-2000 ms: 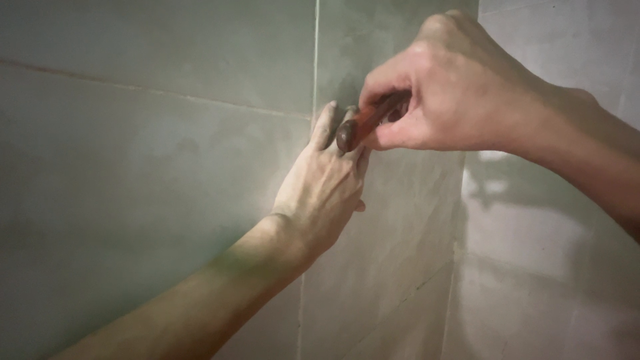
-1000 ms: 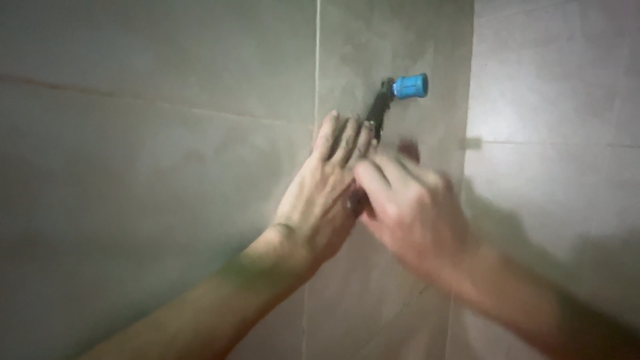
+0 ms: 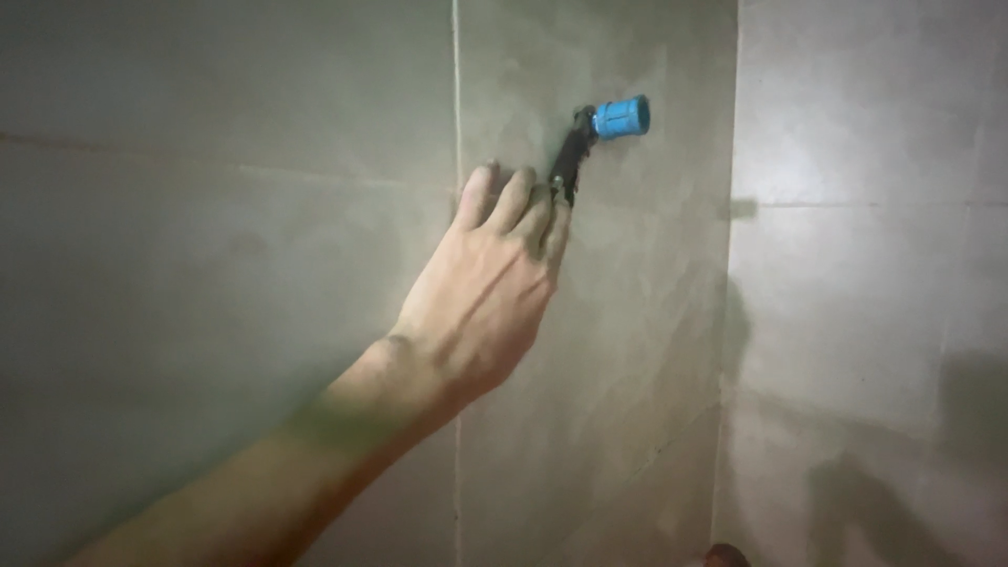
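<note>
My left hand point(image 3: 488, 276) reaches up from the lower left, back of the hand toward me, its slightly spread fingers against the tiled wall. Beside its fingertips runs a dark, slanted, ragged-edged gap or strip point(image 3: 572, 157); which of the two I cannot tell. A blue cylindrical pipe fitting point(image 3: 622, 117) sticks out at the upper end of this dark area, its round end toward the right. No held thing shows at my left hand, though its palm is hidden. My right hand is out of view. A small reddish-brown rounded thing point(image 3: 726, 556) is cut off by the bottom edge, too little seen to name.
Large grey wall tiles point(image 3: 236, 260) with pale joints fill the left and middle. A lighter tiled wall point(image 3: 858, 299) meets them at a corner on the right, with shadows across its lower part. A small dark patch point(image 3: 743, 209) lies by the corner.
My right hand, earlier by my left hand with a reddish-brown thing in its fingers, has left the view. The blue fitting, not visible two seconds ago, now shows fully. My left hand stays against the wall.
</note>
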